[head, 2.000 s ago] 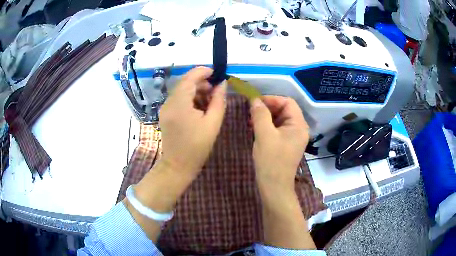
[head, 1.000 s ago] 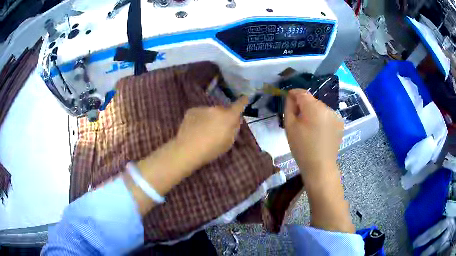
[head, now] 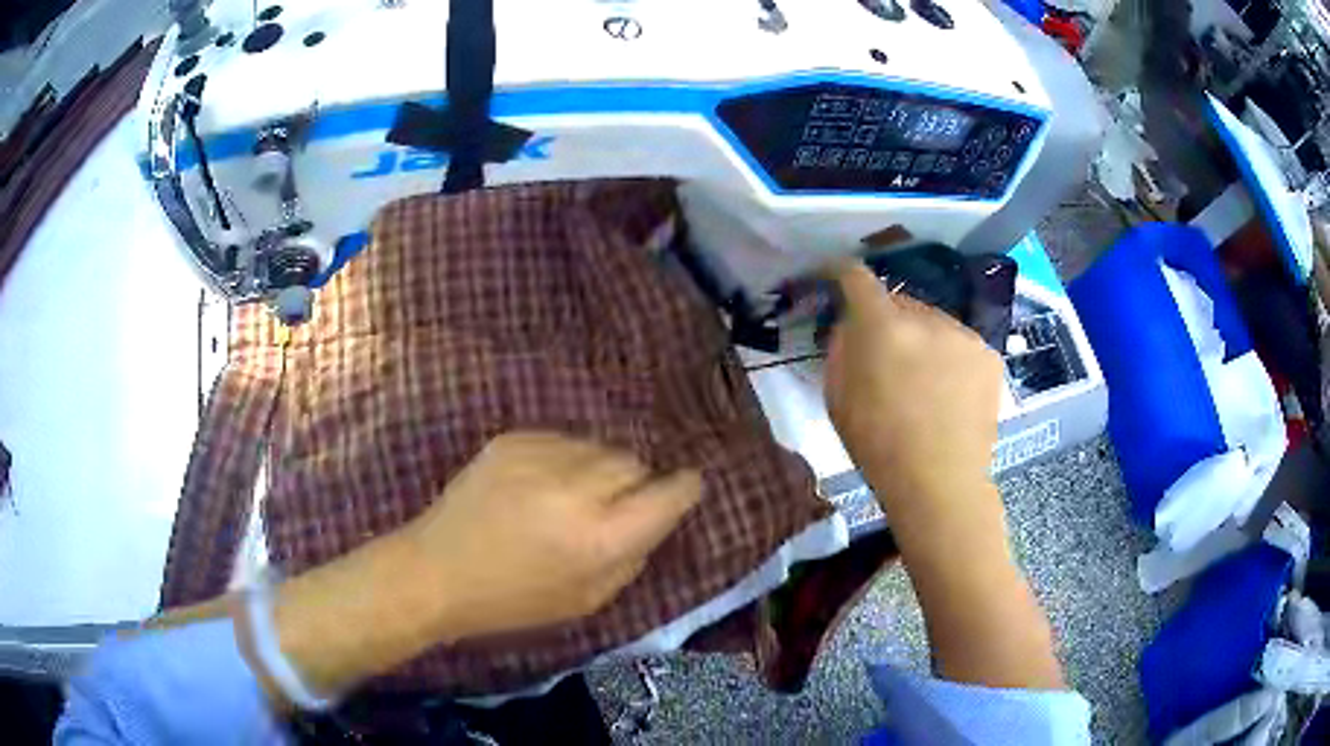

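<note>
The red-brown checked garment panel (head: pixel 481 350) lies under the needle area and spreads right, with a white layer along its lower edge. My left hand (head: pixel 547 525) lies over the panel, fingers bent and slightly blurred; I cannot tell whether it grips cloth. My right hand (head: pixel 912 364) is at the dark objects beside the machine's base, fingertips blurred; what it holds, if anything, cannot be told. A black strap (head: pixel 470 88) runs down the machine head, with a short crosspiece stuck over the lettering. The smartphone (head: pixel 993 299) is partly hidden behind my right hand.
The white machine head (head: pixel 613 139) with its lit control display (head: pixel 883 139) spans the back. Checked strips (head: pixel 66 146) lie at the far left. Blue bins (head: pixel 1167 364) with white cloth stand at the right. Below is speckled grey floor (head: pixel 1021 525). Cloth hangs over the table edge.
The yellow-green piece seen earlier at my right fingertips no longer shows. My left hand has moved down from the panel's upper right part. Earlier, both hands were at the black strap.
</note>
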